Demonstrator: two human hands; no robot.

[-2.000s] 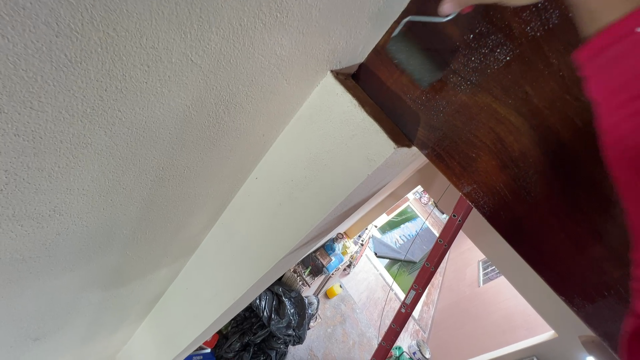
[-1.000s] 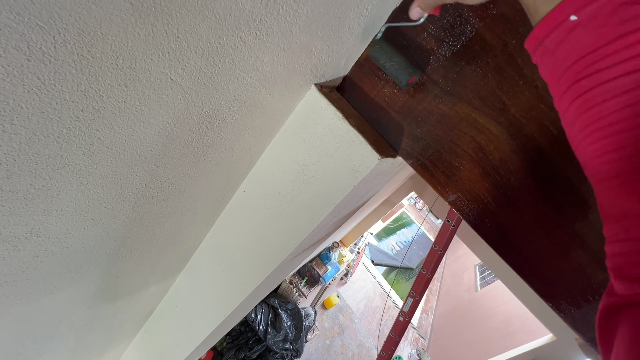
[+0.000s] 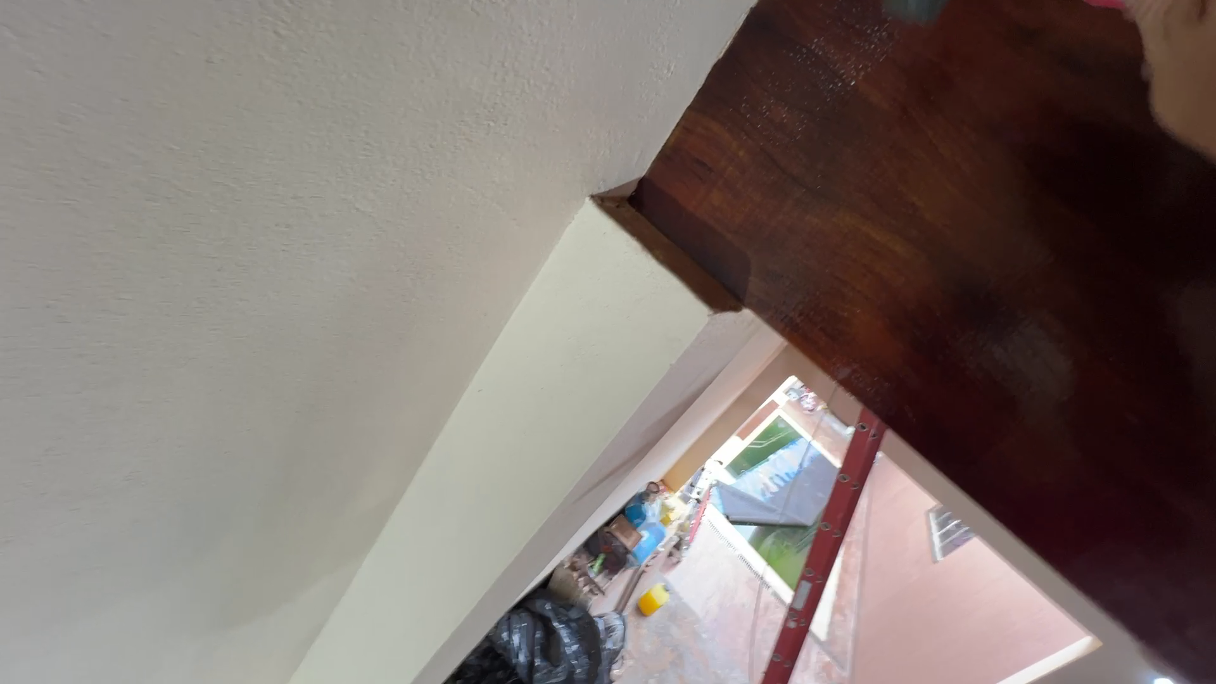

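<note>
At the top right edge, my right hand [image 3: 1178, 76] is partly in view, closed on the red handle of a paint roller. Only the lower edge of the dark roller cover [image 3: 917, 8] shows, at the top of the view against the dark stained wood panel [image 3: 855, 228]. The roller's frame is cut off by the view. Small wet-looking bubbles or droplets speckle the wood below and left of the roller. My left hand is out of view.
A textured white wall or ceiling [image 3: 285, 237] meets the panel at left, beside a cream beam [image 3: 532, 380] with a wooden end strip [image 3: 665, 252]. Below are a red ladder rail [image 3: 826, 541], black plastic bags [image 3: 551, 636] and a yellow container [image 3: 654, 598].
My right hand and the roller have moved toward the top right, mostly out of view. The red sleeve seen earlier no longer shows.
</note>
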